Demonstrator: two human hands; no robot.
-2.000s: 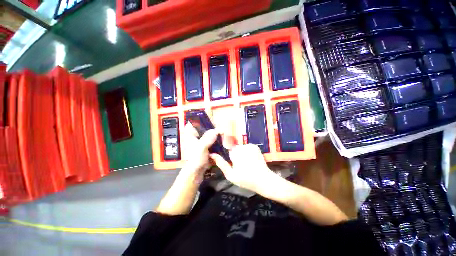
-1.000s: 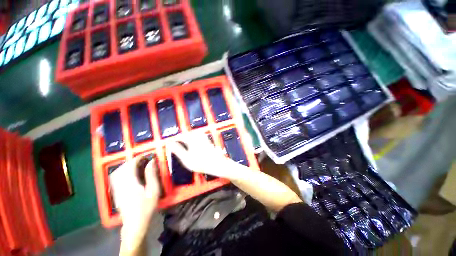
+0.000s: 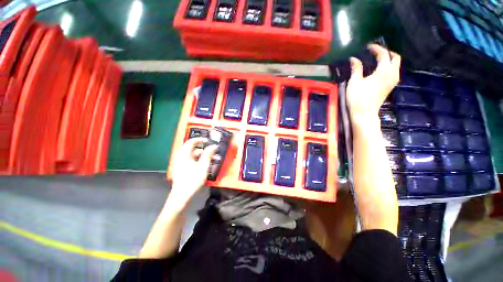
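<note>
The red foam tray [image 3: 265, 190] lies in front of me. Its far row holds five handsets with dark glossy backs [image 3: 260, 104]; three similar ones show in the near row's right pockets. My left hand [image 3: 189, 168] is closed on an open-backed handset [image 3: 221, 144], tilted over the near row's left part. Hand and handset partly hide the two left pockets there. My right hand [image 3: 372, 80] is at the far left corner of the black blister tray of covers [image 3: 420, 136], fingers bent around a dark area. Whether it grips a cover cannot be told.
A stack of foam trays with handsets [image 3: 253, 45] stands beyond the work tray. More red foam trays [image 3: 66, 110] stand at left, beside a lone dark reddish slab [image 3: 137, 110]. Black trays with light-blue pieces [image 3: 480, 33] are at far right. Crinkled black sheets [image 3: 422, 239] hang lower right.
My right hand has left the foam tray and reached right to the blister tray's far corner. My left hand now holds an open-backed handset raised over the tray. The view has shifted.
</note>
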